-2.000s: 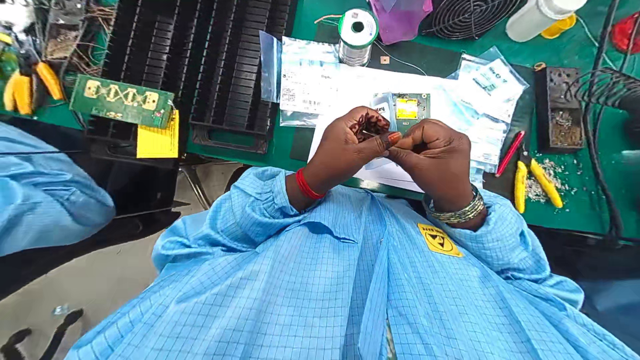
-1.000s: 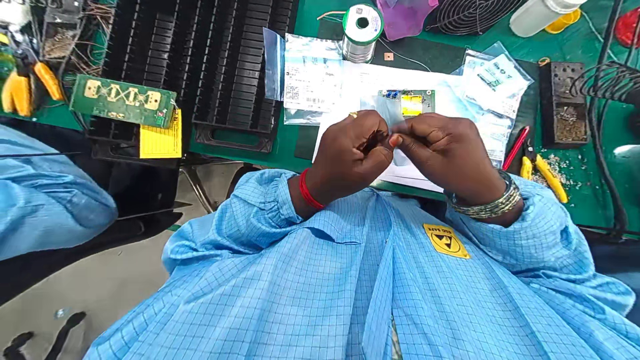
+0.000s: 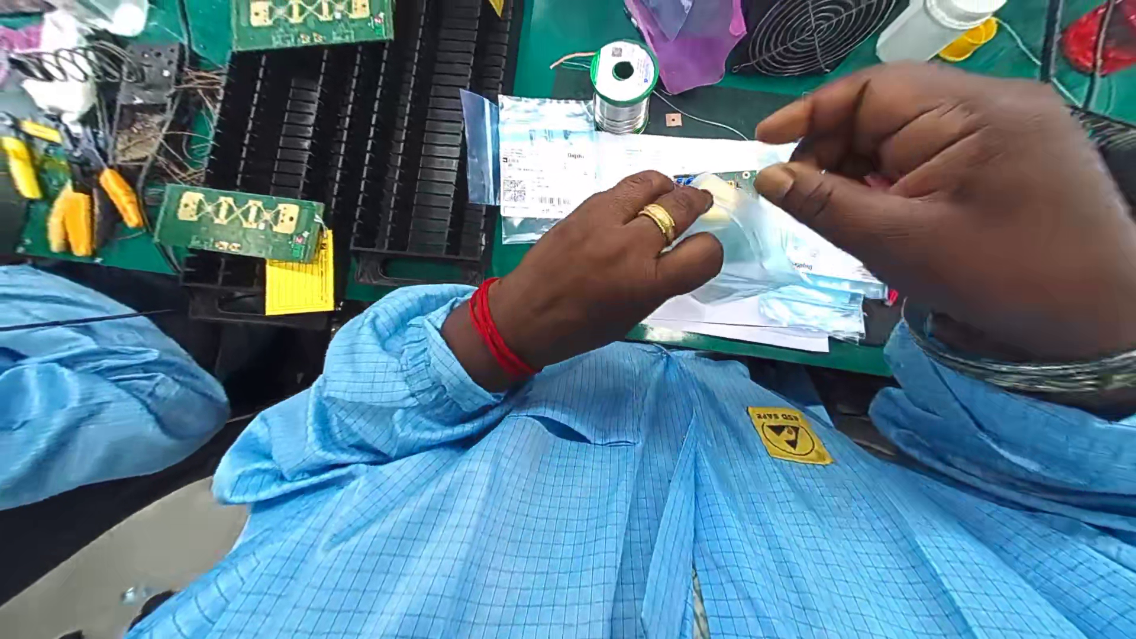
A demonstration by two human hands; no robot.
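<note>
A clear plastic bag (image 3: 741, 257) stands up a little over white papers, its near edge at the fingertips of my left hand (image 3: 612, 257), which wears a gold ring and a red thread. Through the film shows part of a small circuit board (image 3: 745, 177) with a blue part and a pale yellow patch. My right hand (image 3: 958, 195), blurred, is raised to the right of the bag, thumb and index finger apart; no held thing is plain between them. Right of my left hand's wrist lie white papers (image 3: 754, 333); a solder wire spool (image 3: 624, 84) stands beyond it.
Black slotted racks (image 3: 426, 133) and green circuit boards (image 3: 244, 222) with a yellow tag (image 3: 302, 280) are at left, near cutters with orange handles (image 3: 71, 217). Behind are a purple bag (image 3: 692, 35), a fan grille (image 3: 816, 31) and a white bottle (image 3: 932, 31). Another person's blue sleeve (image 3: 98, 382) is at far left.
My hands, close together before, have moved apart: the right is raised toward the right and nearer the camera, the left is spread over the bag. The dark bundle earlier in my left hand no longer shows.
</note>
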